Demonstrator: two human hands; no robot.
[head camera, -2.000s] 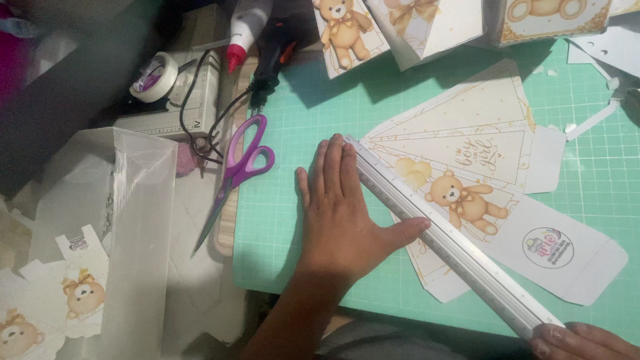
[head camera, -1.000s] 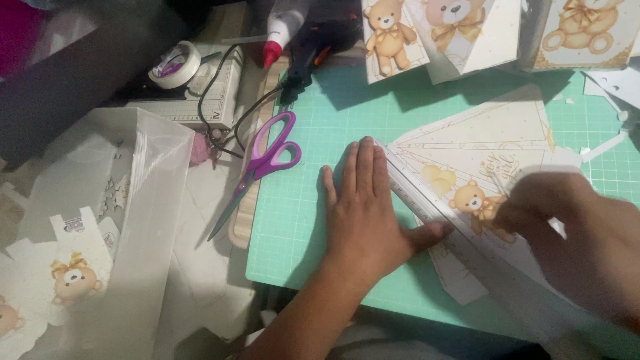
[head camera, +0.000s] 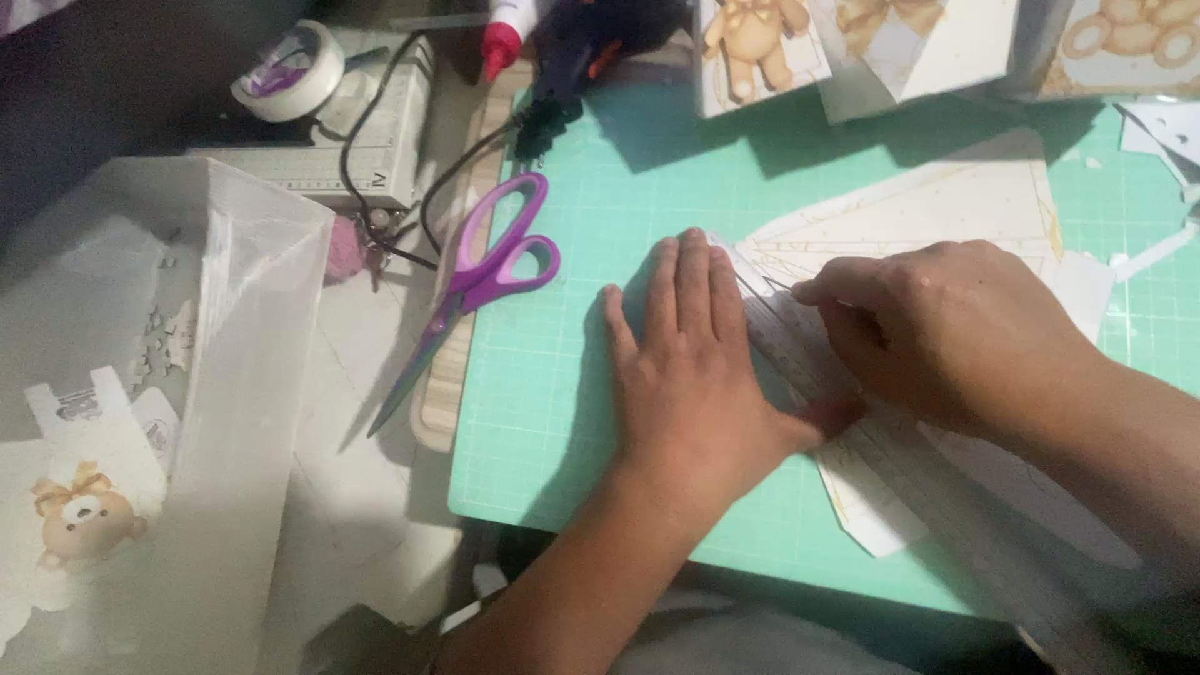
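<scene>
A ruler (head camera: 797, 352) lies slantwise across a printed paper cutout (head camera: 919, 211) on a green cutting mat (head camera: 534, 403). My left hand (head camera: 694, 384) is spread flat with its fingertips along the ruler's upper left part and its thumb across it. Over the cutout, my right hand (head camera: 947, 328) is curled, its fingertips pinched around a thin dark tool (head camera: 780, 284) whose tip is at the ruler's edge near the upper end. The tool's kind cannot be told. My right hand and forearm hide the cutout's middle and its bear print.
Purple-handled scissors (head camera: 497, 267) lie over the mat's left edge. A translucent bin (head camera: 253, 375) with bear cutouts stands at left. Behind are a tape roll (head camera: 300, 80), a red-tipped bottle (head camera: 502, 47), a black cord (head camera: 352, 150) and bear-printed boxes (head camera: 764, 56). Paper scraps (head camera: 1158, 253) lie at right.
My right hand has moved from the ruler's lower right end up and left to near its upper end. My left hand stays on the ruler. The view has shifted slightly.
</scene>
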